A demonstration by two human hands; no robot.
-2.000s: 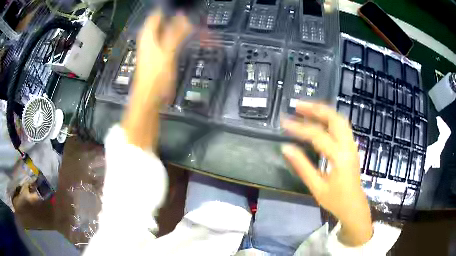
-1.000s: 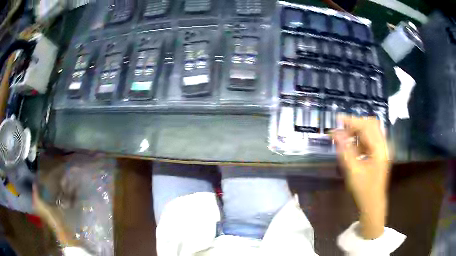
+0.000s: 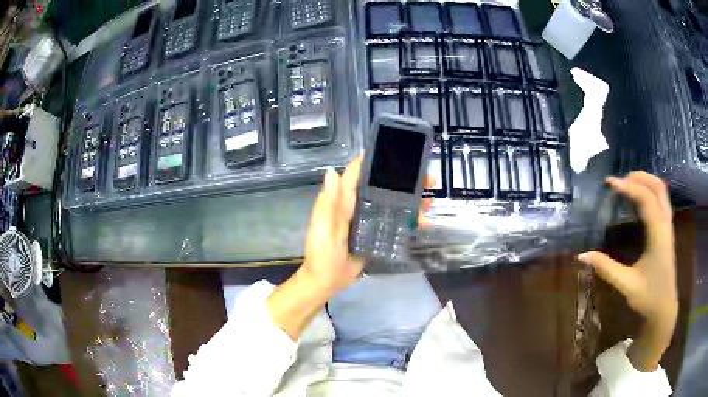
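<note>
My left hand [image 3: 334, 233] is shut on a dark grey keypad phone [image 3: 390, 186], held upright, screen towards me, over the bench's front edge and the lens tray's left edge. My right hand [image 3: 640, 248] is at the right, fingers and thumb apart; a blurred dark or clear patch shows beside its fingertips, and I cannot tell whether it holds anything. The lens tray [image 3: 497, 221] holds rows of black-framed screen lenses [image 3: 470, 106]. The clear phone tray [image 3: 268, 177] holds keypad phones in pockets, the front row showing their backs.
A white wiping cloth [image 3: 590, 120] and a white container with metallic top [image 3: 570, 29] lie right of the lens tray. More trays [image 3: 660, 101] stand far right. A small white fan [image 3: 17, 262] and white box [image 3: 39, 147] are at the left. Clear plastic waste [image 3: 128, 333] lies below the bench.
My left hand has come from the lower left to the centre and now holds a phone up. My right hand has moved right, away from the lens tray. The view has shifted.
</note>
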